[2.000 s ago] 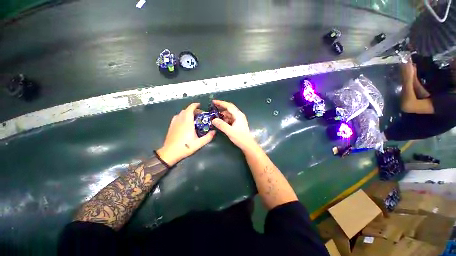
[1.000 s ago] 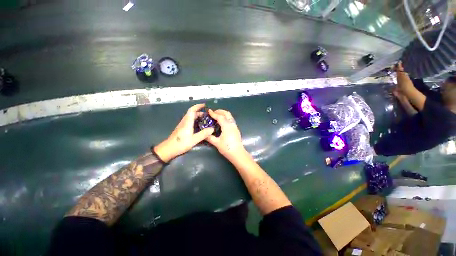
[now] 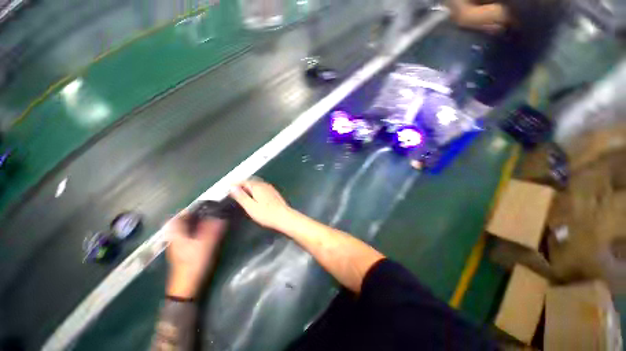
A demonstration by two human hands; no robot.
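The view is blurred. My left hand (image 3: pixel 194 250) is around a dark compact unit (image 3: pixel 214 208) beside the white edge strip. My right hand (image 3: pixel 263 203) is at the unit's right side, with its fingers by the unit's edge; blur hides whether it grips it. No glow or pale face shows on the unit.
On the conveyor (image 3: pixel 171 116) at left lie an open housing (image 3: pixel 101 248) and a pale-faced cap (image 3: pixel 126 224); a dark unit (image 3: pixel 320 73) lies further up. Glowing purple units (image 3: pixel 341 123), plastic bags (image 3: pixel 415 96) and a blue tray (image 3: pixel 454 149) are ahead. Cartons (image 3: pixel 523 212) and a person's arm (image 3: pixel 480 15) are at right.
The view has swung right and tilted. My hands, together over the bench before, are now beside the white strip and further apart, with the dark unit between them.
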